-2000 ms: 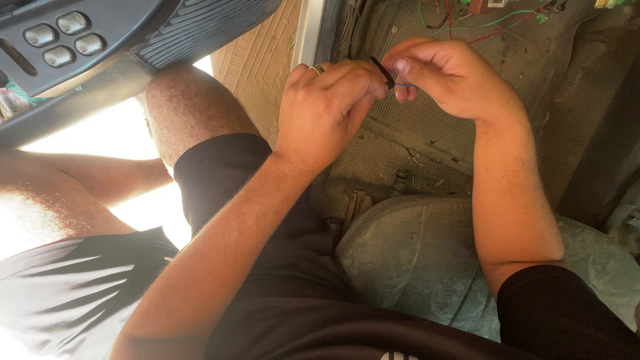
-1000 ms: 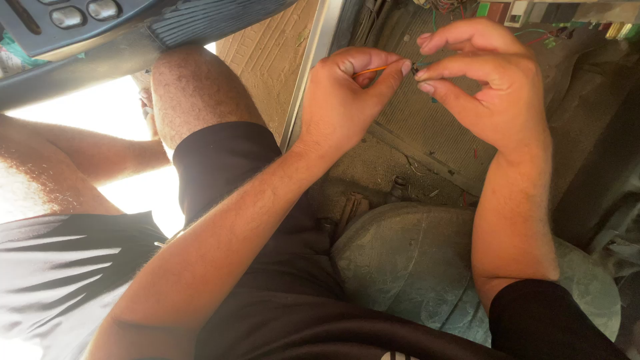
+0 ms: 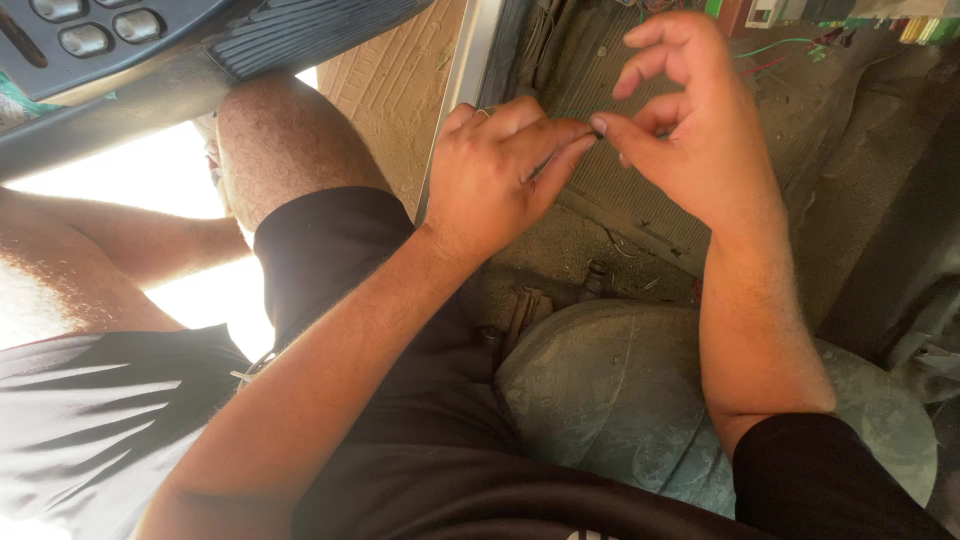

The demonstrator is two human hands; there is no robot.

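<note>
My left hand (image 3: 506, 165), with a ring on one finger, pinches a small dark piece (image 3: 597, 135) between thumb and forefinger; the piece is mostly covered, so its kind cannot be told. A thin green wire (image 3: 571, 115) runs beside these fingertips. My right hand (image 3: 686, 120) is just to the right, its thumb tip touching or very near the dark piece and its other fingers spread and curled. Whether the right hand grips anything cannot be told. Both hands are above the ribbed, dusty vehicle floor.
An open door panel with window switches (image 3: 84, 39) is at the upper left, near my bare knee. Below my hands is a worn seat (image 3: 622, 390). Green and red wires (image 3: 772, 54) and a box with coloured parts (image 3: 810, 11) lie at the upper right. A metal door sill (image 3: 469, 60) runs beside my left hand.
The black strip seen between my hands two seconds ago and the orange wire seen in my left hand one second ago no longer show. My left hand has turned more knuckles-up.
</note>
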